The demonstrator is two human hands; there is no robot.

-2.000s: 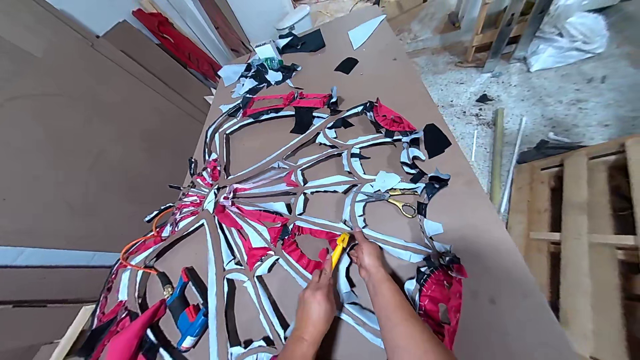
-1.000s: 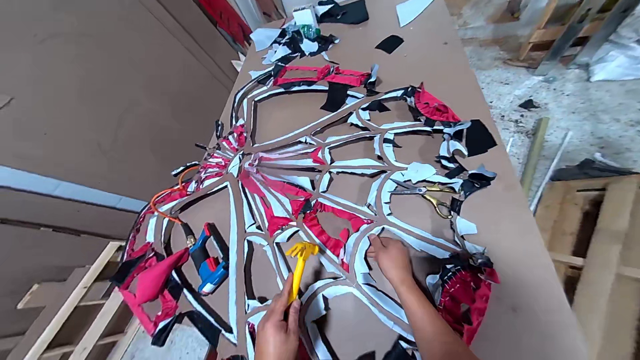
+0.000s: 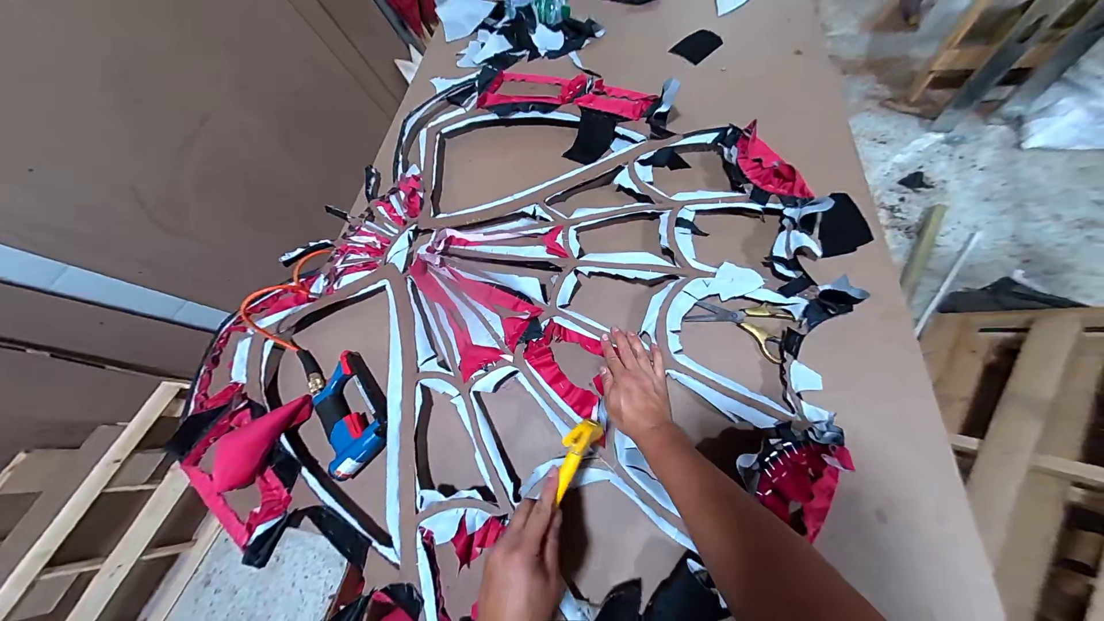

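A web-shaped frame [image 3: 395, 345], edged with white, red and black fabric, lies on a brown board-topped table [image 3: 897, 483]. My left hand [image 3: 522, 552] grips a yellow-handled tool [image 3: 573, 453], its wide yellow end pointing away from me near the frame's middle. What kind of tool it is I cannot tell. My right hand [image 3: 634, 384] lies palm down, fingers spread, on the frame beside a red-edged opening. Gold-handled scissors [image 3: 759, 332] lie in an opening to the right. A blue and red air-powered stapler [image 3: 349, 418] lies on the left, with an orange hose [image 3: 250, 297] attached.
Fabric scraps [image 3: 526, 39] are heaped at the table's far end, and a black scrap [image 3: 697, 46] lies near them. Wooden pallets stand at right [image 3: 1026, 414] and lower left [image 3: 112, 492]. A brown panel [image 3: 172, 129] borders the left side.
The right hand has moved up along the frame and now lies flat with spread fingers. The yellow tool stays in my left hand. The view has shifted closer.
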